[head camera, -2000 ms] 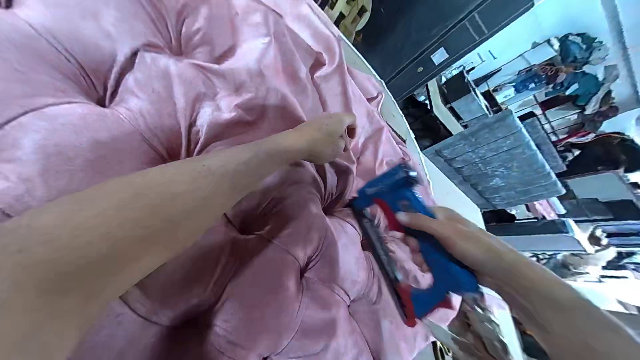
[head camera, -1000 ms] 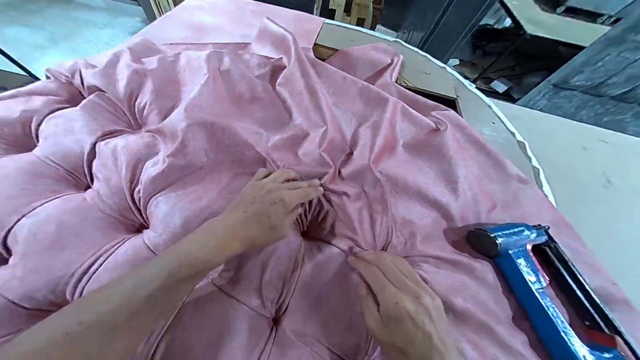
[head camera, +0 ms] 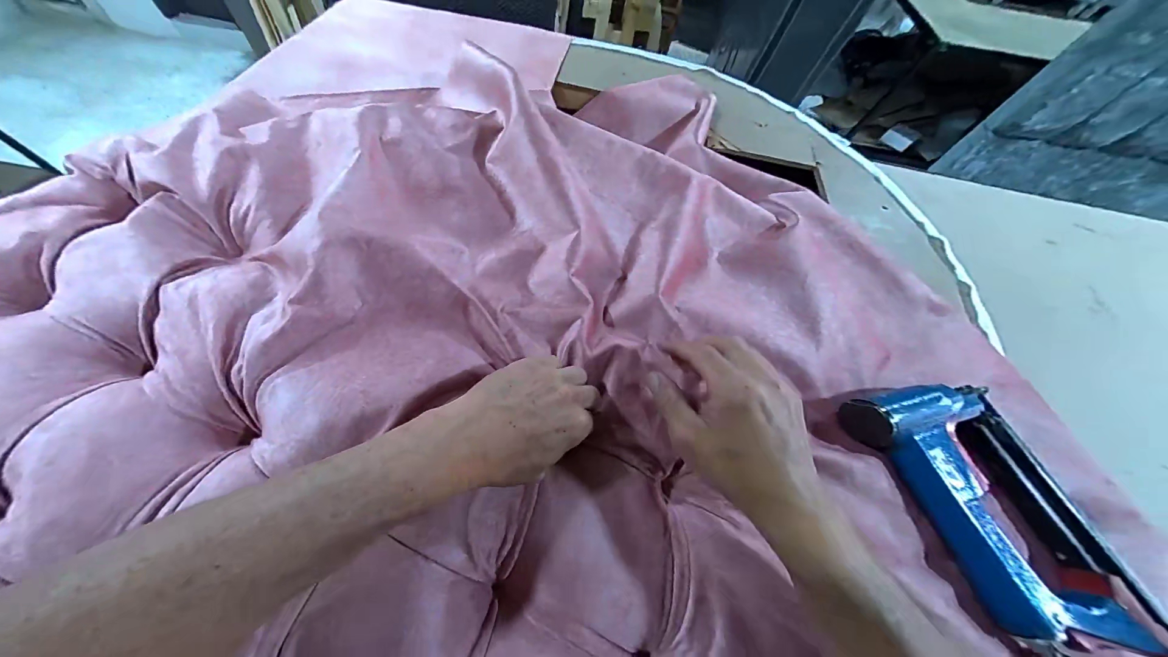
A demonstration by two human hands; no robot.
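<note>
Pink velvety upholstery fabric (head camera: pixel 383 265) covers most of the view, deeply tufted at the left and front, loose and wrinkled toward the back. Near the centre my left hand (head camera: pixel 534 415) is closed on a gathered fold of it, the fingertips partly hidden in the pleats. Just to its right, my right hand (head camera: pixel 739 411) lies on the fabric with thumb and fingers apart, a raised fold between them; whether it pinches that fold I cannot tell. A blue pneumatic staple gun (head camera: pixel 958 520) with a black magazine lies on its side on the fabric, right of my right hand.
Behind the fabric runs the curved edge of a board (head camera: pixel 867 205) with a white trim strip and cut openings (head camera: pixel 776 172). A pale flat surface (head camera: pixel 1077 301) extends at the right. A grey upholstered piece (head camera: pixel 1077 119) stands at the back right, dark cabinets behind.
The staple gun was in my right hand two seconds ago and now lies on the fabric. Since one second ago my left hand has closed on a fold. The view has swung round.
</note>
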